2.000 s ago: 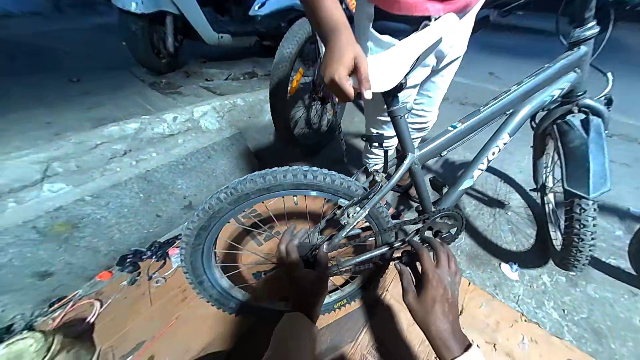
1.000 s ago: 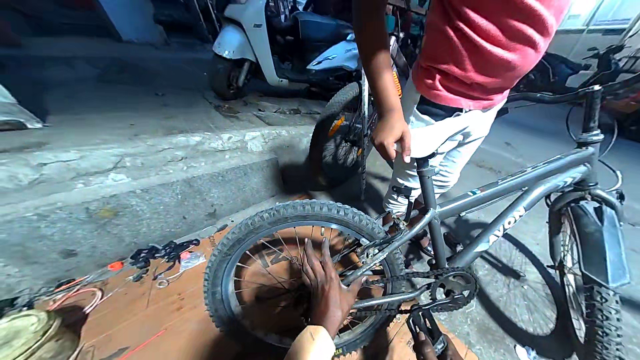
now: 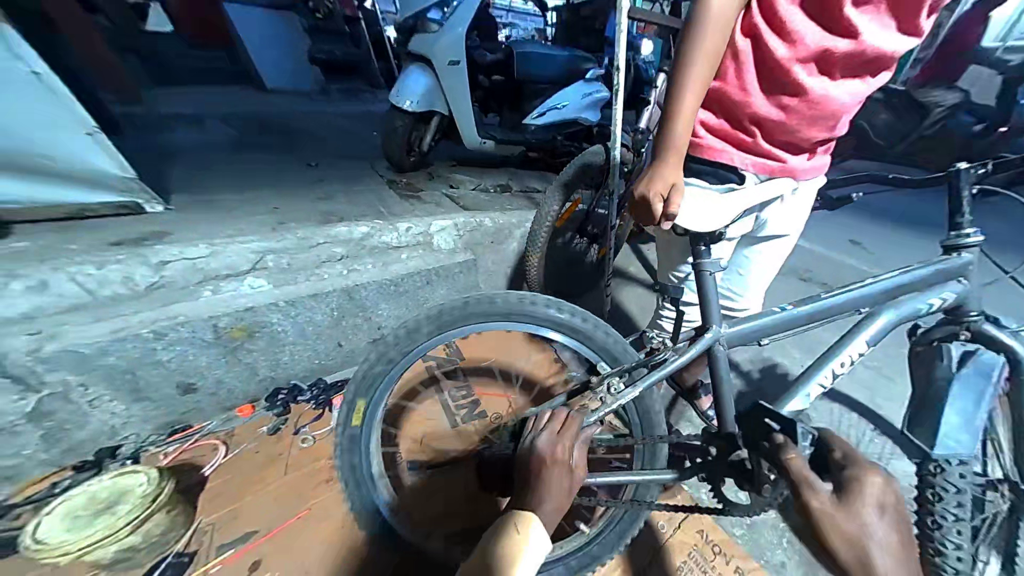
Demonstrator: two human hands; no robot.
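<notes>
A grey Avon bicycle frame (image 3: 848,320) stands side-on, its rear wheel (image 3: 400,344) over flattened cardboard. My left hand (image 3: 552,464) lies at the rear hub area by the chainstay, fingers on or beside the frame tubes; the hub is hidden behind it. With my right hand (image 3: 848,496) I grip a black pedal (image 3: 776,428) at the crank. The chainring is blurred. Between the two hands runs the chain (image 3: 664,506). The spokes look blurred.
Behind the bicycle stands a person in a red shirt (image 3: 800,88), one hand at the white saddle (image 3: 732,204). A round tub (image 3: 104,516), wires and small parts lie left on the cardboard (image 3: 272,480). A stone kerb (image 3: 240,296), another bicycle wheel (image 3: 560,232) and a scooter (image 3: 448,80) are behind.
My right hand has gone from near the chain to the pedal, which has moved up since one second ago. My left hand stays near the rear hub. The view has shifted.
</notes>
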